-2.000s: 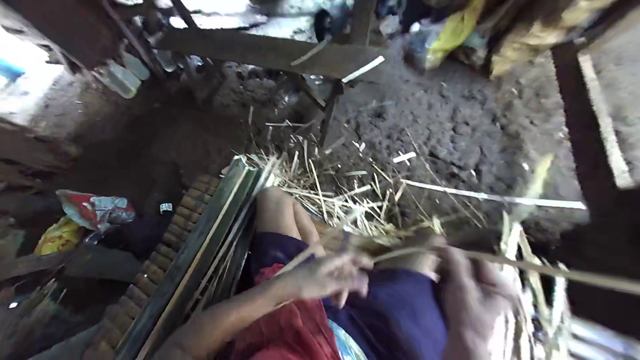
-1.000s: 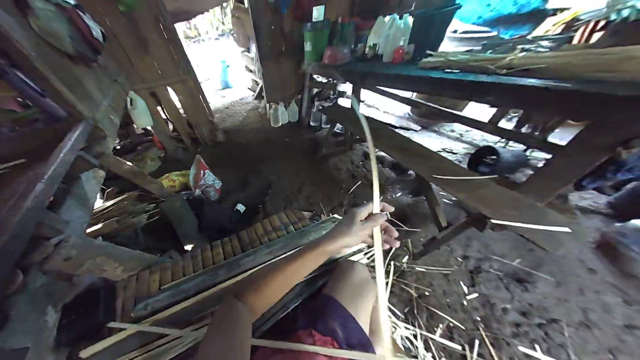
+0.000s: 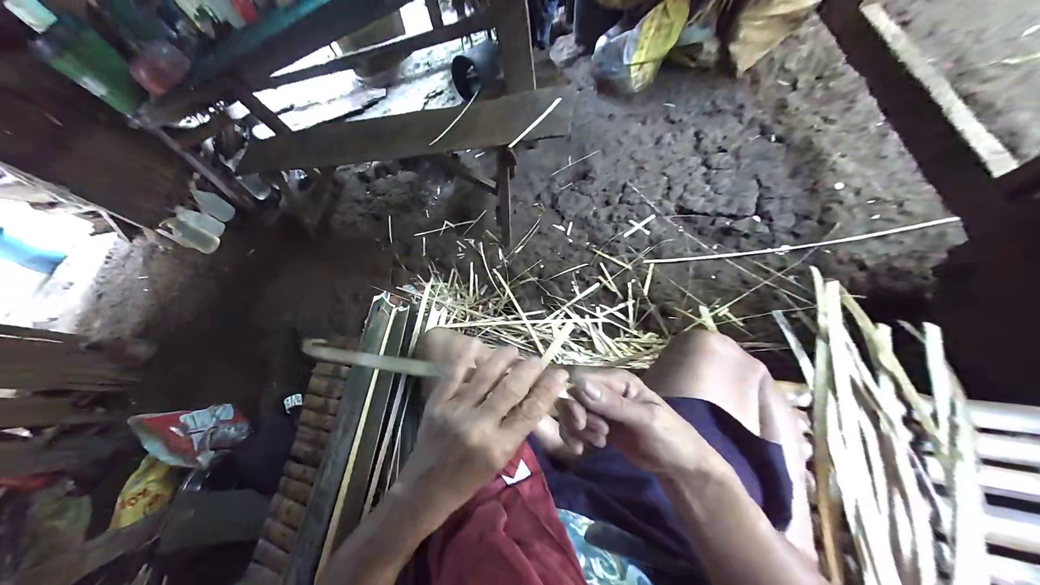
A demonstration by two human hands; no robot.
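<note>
Both my hands meet above my lap. My left hand [image 3: 487, 398], back upward with fingers extended, lies over a thin pale strip [image 3: 374, 360], which looks like split bamboo and sticks out to the left with a curled end. My right hand [image 3: 621, 410] is closed on part of the strip by the left fingertips, where a short pale end points up. Under my forearms are a dark red cloth [image 3: 508, 528] and dark blue shorts [image 3: 674, 479].
Split bamboo lengths [image 3: 349, 455] lie left of my legs. Long pale strips [image 3: 877, 431] rest on the slatted bench [image 3: 1007, 487] at right. Shavings [image 3: 569, 325] litter the ground ahead, before a wooden bench [image 3: 422, 130]. Plastic bottles [image 3: 195, 223] stand farther left.
The view has swung down and right from one second ago. Then my left hand was raised, holding a long upright strip; now both hands are together over my lap.
</note>
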